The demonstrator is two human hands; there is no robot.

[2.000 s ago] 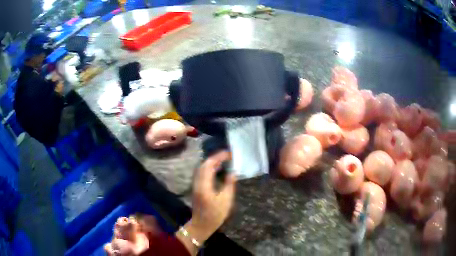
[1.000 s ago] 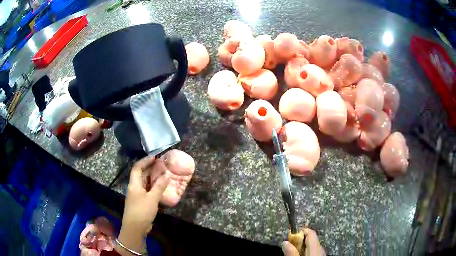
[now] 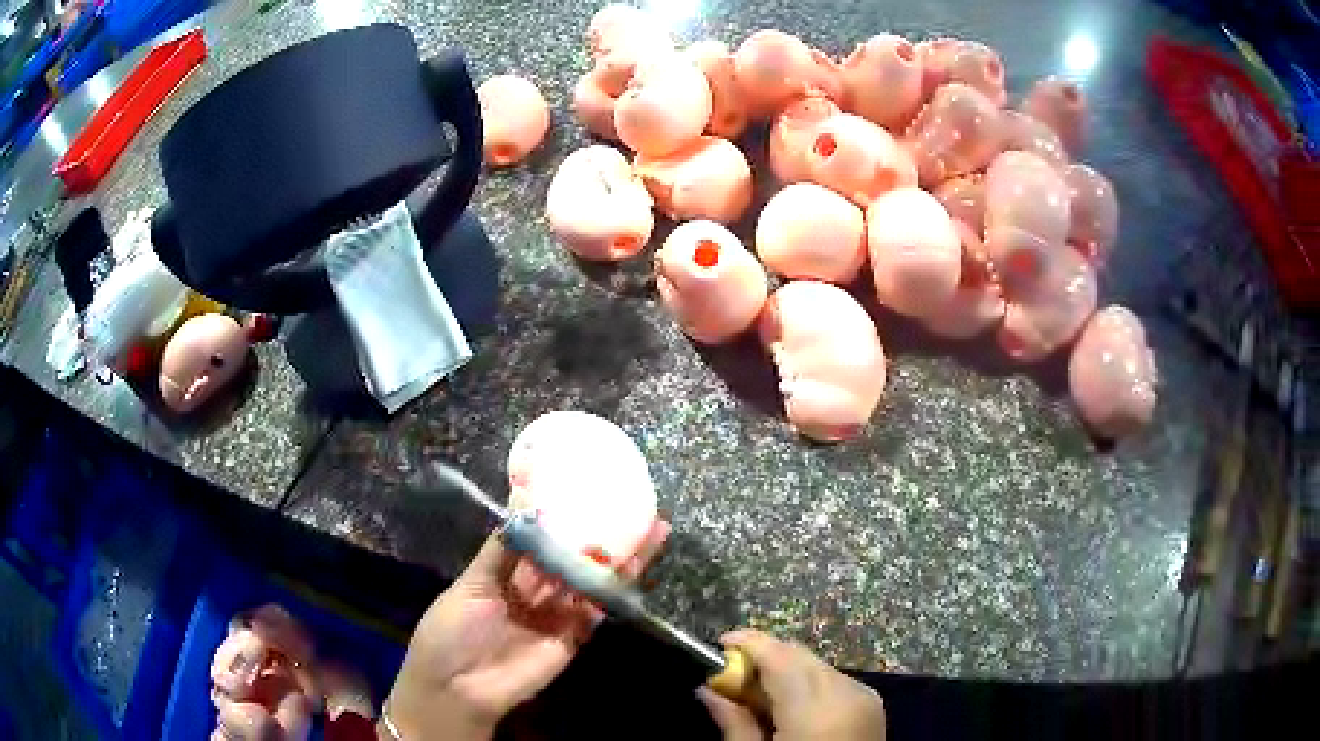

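My left hand (image 3: pixel 485 637) holds a pink doll head (image 3: pixel 584 485) from below, above the table's near edge. Its smooth side faces up and an orange-red spot shows low on it. My right hand (image 3: pixel 796 695) grips the wooden handle of a long metal hand tool (image 3: pixel 572 568). The shaft crosses in front of the head's lower part, and its narrow tip points up and left, past the head. Whether the shaft touches the head I cannot tell.
A pile of pink doll heads (image 3: pixel 811 232) covers the far side of the speckled table (image 3: pixel 927 536). A black drum (image 3: pixel 297 152) with a pale cloth (image 3: pixel 394 304) stands left. A separate head (image 3: pixel 203 362), red trays (image 3: pixel 130 109) and heads in a blue bin (image 3: pixel 268 673) also show.
The doll head in my left hand has moved right, away from the drum. My right hand has brought the tool left from the pile to the head. The view has shifted slightly.
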